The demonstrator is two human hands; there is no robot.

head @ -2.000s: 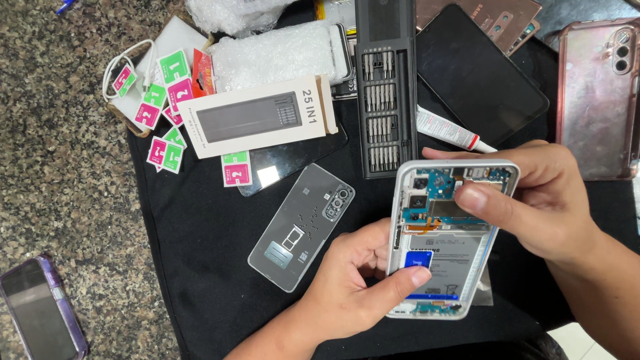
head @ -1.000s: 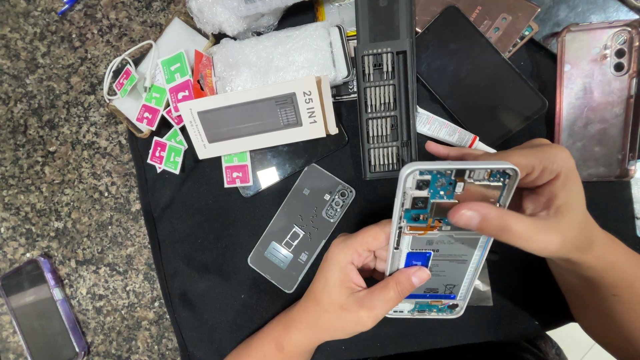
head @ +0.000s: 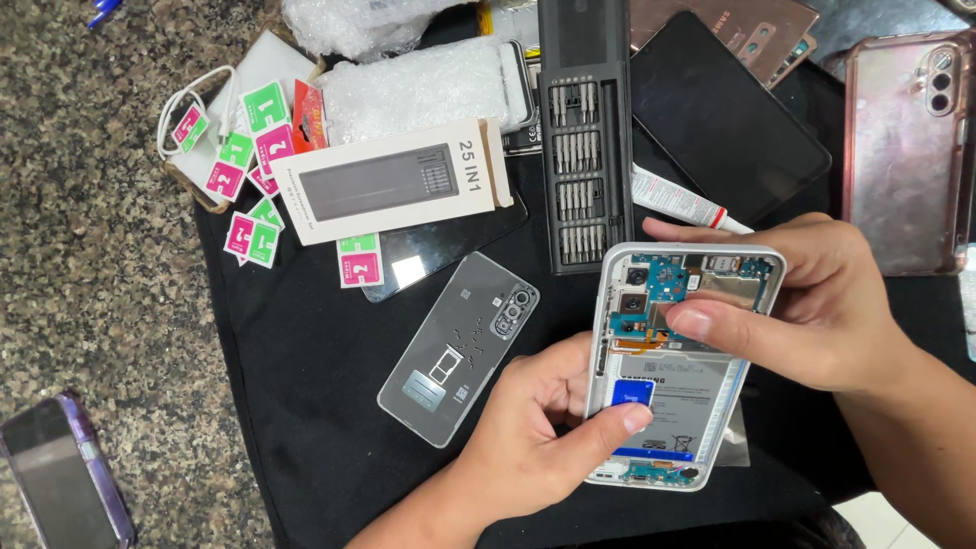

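Note:
Both hands hold an opened Samsung smartphone (head: 686, 366), its blue circuit board, cameras and grey battery exposed. My left hand (head: 534, 435) grips the lower left edge, thumb at a blue tab (head: 632, 393) on the battery. My right hand (head: 816, 305) wraps the upper right side, its thumb tip over the circuit board; some fingers are hidden behind the phone. Left of the phone, a detached back cover (head: 461, 343) lies on the black cloth, bearing a SIM tray (head: 446, 364) and several small screws (head: 473, 335). Above stands an open precision screwdriver bit case (head: 585, 152).
A screwdriver set box (head: 389, 183), bubble-wrapped item (head: 412, 88), wipe packets (head: 252, 236) and white cable (head: 164, 126) lie upper left. A glue tube (head: 682, 200), dark phone screen (head: 728, 114) and clear phone case (head: 907, 152) lie upper right. A purple-cased phone (head: 69, 473) rests on granite.
My right thumb has shifted left and down over the circuit board since two seconds ago. My left hand keeps its hold on the phone.

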